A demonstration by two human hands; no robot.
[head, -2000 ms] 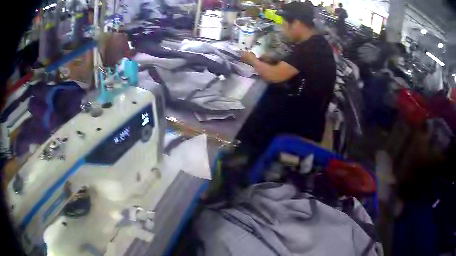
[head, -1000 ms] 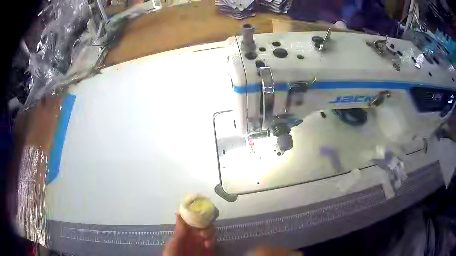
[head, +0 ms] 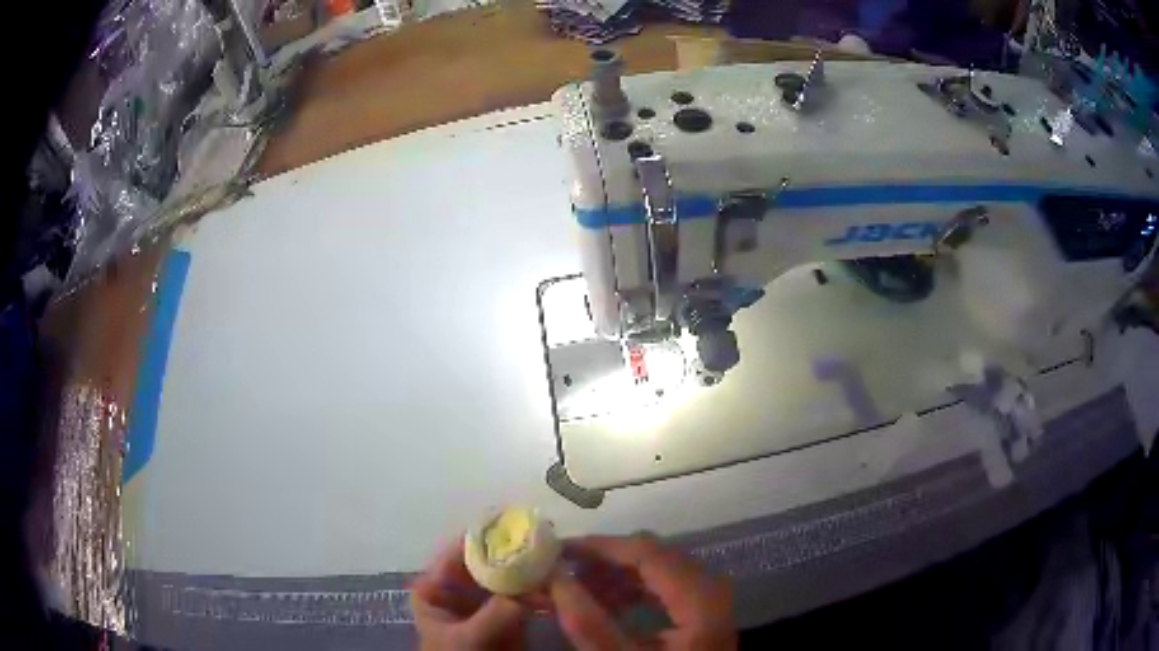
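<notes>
A pale round item [head: 511, 555], cream outside with a yellowish notched face on top, is held at the front edge of the sewing table. My left hand [head: 460, 603] grips it from the left and below. My right hand [head: 636, 593] is at its right side, with fingertips touching or very near it. Both hands are cut off by the bottom edge. Whether the item is a steamed bun or something else, I cannot tell.
A white JACK sewing machine [head: 788, 216] with a lit needle area stands right of centre. A ruler [head: 318, 604] runs along the table's front edge. White scraps [head: 1004, 420] lie at the right. Clear plastic [head: 140, 153] is at the upper left; stacked pieces [head: 591, 15] lie behind.
The view swung from the neighbouring worker and baskets to the table. Since one second ago, my right hand has come up beside the round item, which my left hand still holds.
</notes>
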